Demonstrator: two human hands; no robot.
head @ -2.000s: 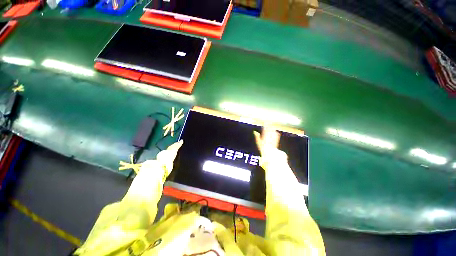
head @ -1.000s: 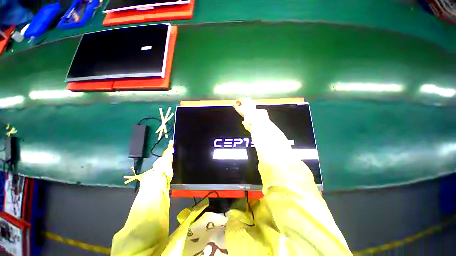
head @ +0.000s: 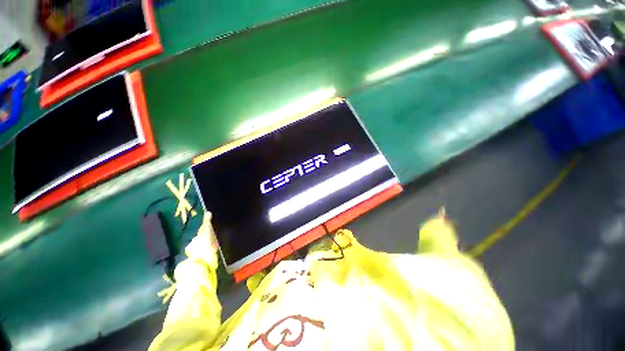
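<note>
The all-in-one unit point(head: 250, 206) lies screen up in front of me, its black screen lit with the white "CEPTER" logo and a band of glare below it. It rests on an orange-red foam pad point(head: 316, 233). My left hand point(head: 204, 240) is at the unit's left edge; its fingers are bright and partly washed out, so their grip cannot be made out. My right hand point(head: 442, 218) is away from the unit, over the floor to the right, small and blurred. Thin black cables hang at the unit's near edge.
A black power adapter point(head: 156, 236) lies left of the unit, beside yellow tape crosses point(head: 181, 197). Another dark-screen unit point(head: 79, 140) lies on its pad at the left, with one more behind it. A blue bin point(head: 582, 113) and a red-framed sheet point(head: 578, 48) are at the right.
My right hand has left the screen and moved right, past the bench edge. My left hand stays at the unit's left edge. The view has rotated, and the whole logo now shows.
</note>
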